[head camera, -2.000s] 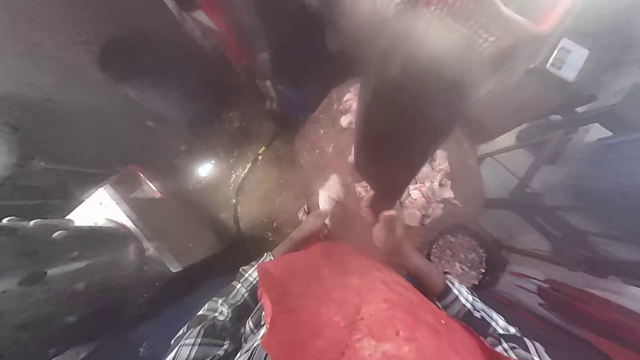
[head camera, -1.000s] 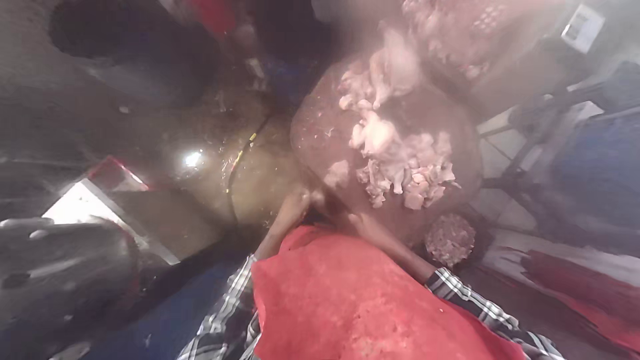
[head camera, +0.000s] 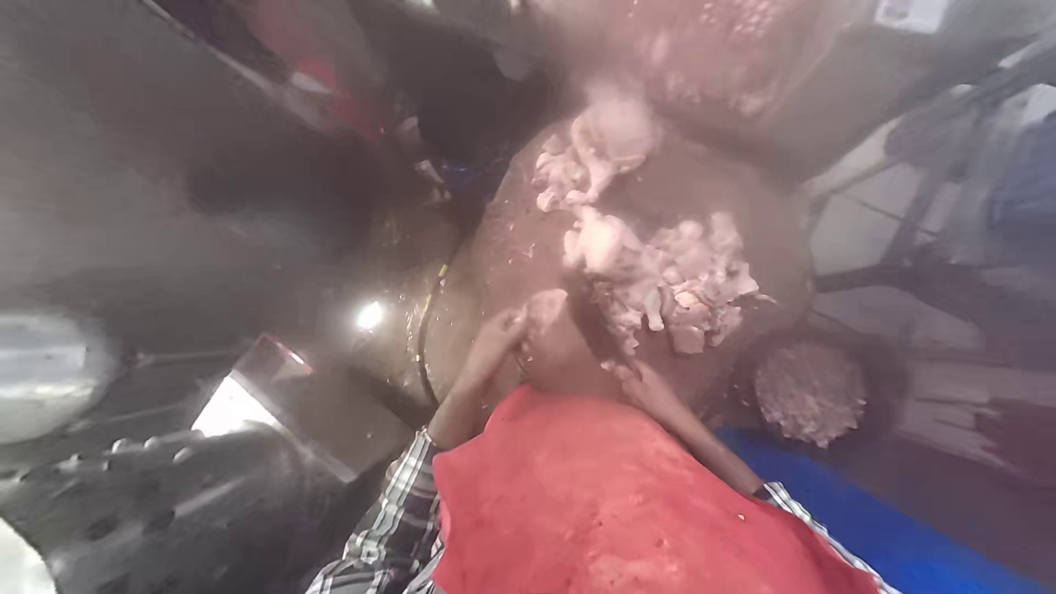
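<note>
My left hand (head camera: 505, 330) grips a pale piece of raw meat (head camera: 546, 307), which looks like poultry, on the round chopping block (head camera: 528, 239). My right hand (head camera: 631, 375) is shut around the handle end of a broad dark cleaver (head camera: 596, 318); its blade points away from me, beside the meat pile. A heap of cut meat pieces (head camera: 693, 285) lies right of the blade. Beyond it are larger pale pieces, seemingly whole or part birds (head camera: 598, 239), blurred at the far edge. A red apron (head camera: 610, 503) covers my front.
A round container of small meat bits (head camera: 810, 392) stands right of the block. A reddish crate with meat (head camera: 726, 49) is at the far side. Left of the block are a wet surface with a dark curved band (head camera: 425, 330) and a box-like object (head camera: 330, 421). Haze blurs much.
The cleaver was raised in a blur two seconds ago; one second ago both hands were close together at the block's near edge. Now they are apart, with the blade low over the block.
</note>
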